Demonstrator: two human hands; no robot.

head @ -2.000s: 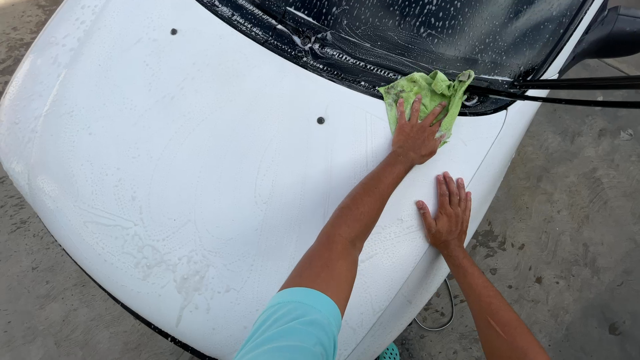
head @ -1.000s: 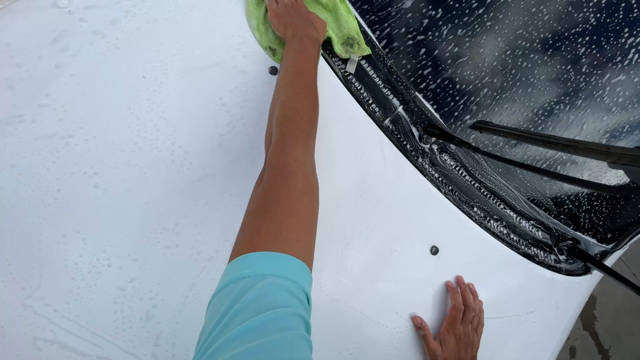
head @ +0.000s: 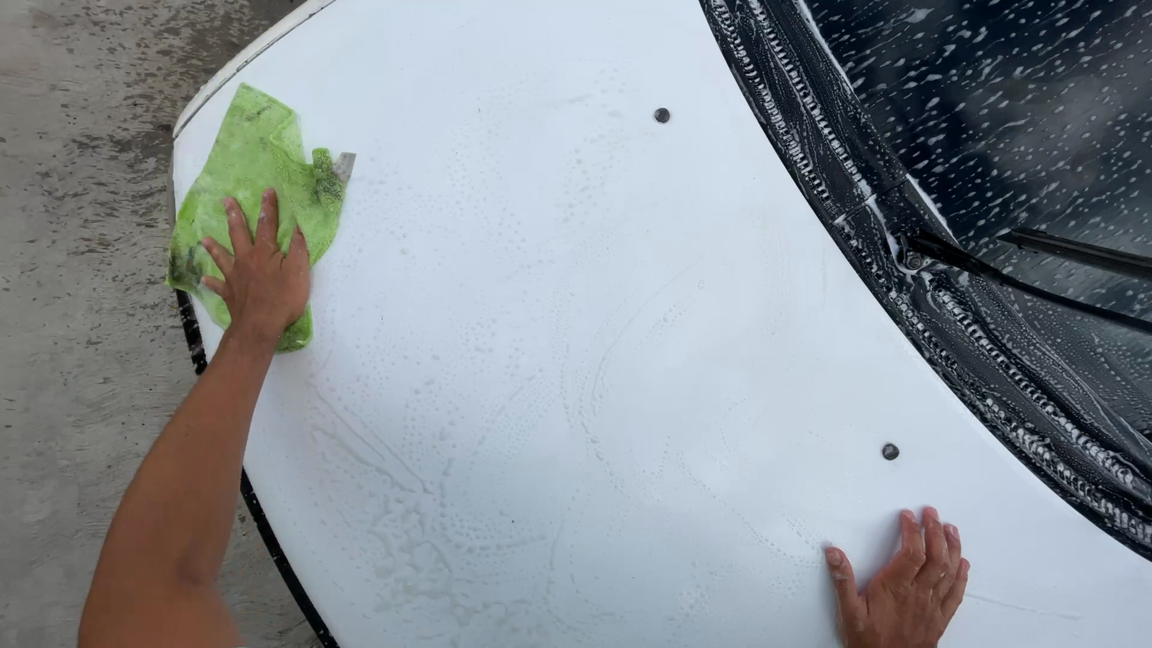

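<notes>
My left hand [head: 261, 279] lies flat with spread fingers on a wet green cloth [head: 261, 153], pressing it to the front edge of a white car hood [head: 540, 297] at the left. The cloth is spread out, darkened in patches, with a small grey tag at its right corner. At the lower right, my right hand [head: 904, 585] rests on the bare hood and holds nothing. Water beads and streaks mark the paint between the two hands.
A windshield [head: 1017, 117] with foam spots fills the upper right. Below it run a soapy black cowl [head: 945, 333] and a wiper arm [head: 1071, 288]. Two small dark washer nozzles [head: 662, 115] stand on the hood. Wet concrete [head: 81, 315] borders the car at left.
My left hand and the green cloth have moved from beside the windshield across to the hood's front edge. My right hand still rests on the hood. The view has shifted.
</notes>
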